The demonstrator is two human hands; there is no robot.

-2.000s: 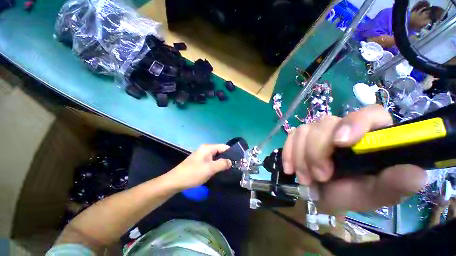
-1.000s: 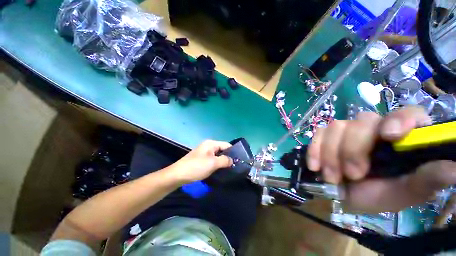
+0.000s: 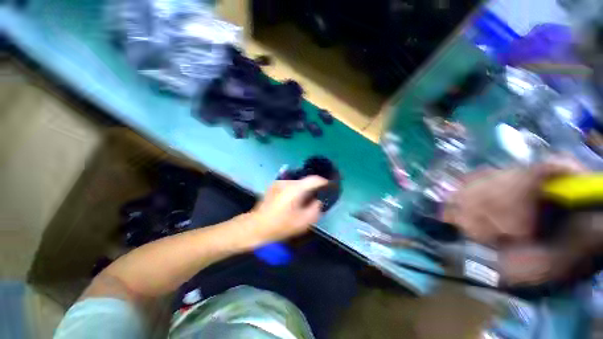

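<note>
The frame is blurred. My left hand (image 3: 287, 206) holds a black housing (image 3: 322, 184) over the near edge of the green bench. My right hand (image 3: 506, 215) grips the power screwdriver, whose yellow label (image 3: 576, 189) shows at the right. The silver screw-feed nozzle (image 3: 380, 228) points left, apart from the housing. Small black caps (image 3: 254, 99) lie in a loose heap beyond my left hand.
A crumpled clear plastic bag (image 3: 178, 43) lies by the heap. The supply carton (image 3: 314, 73) stands behind it. Wired modules (image 3: 446, 145) and white round parts (image 3: 514, 142) lie at right. The output carton (image 3: 73, 218) with black units is below the bench at left.
My left hand has turned the housing and moved it slightly up and right, away from the nozzle. My right hand and the screwdriver have moved right. The camera view has shifted.
</note>
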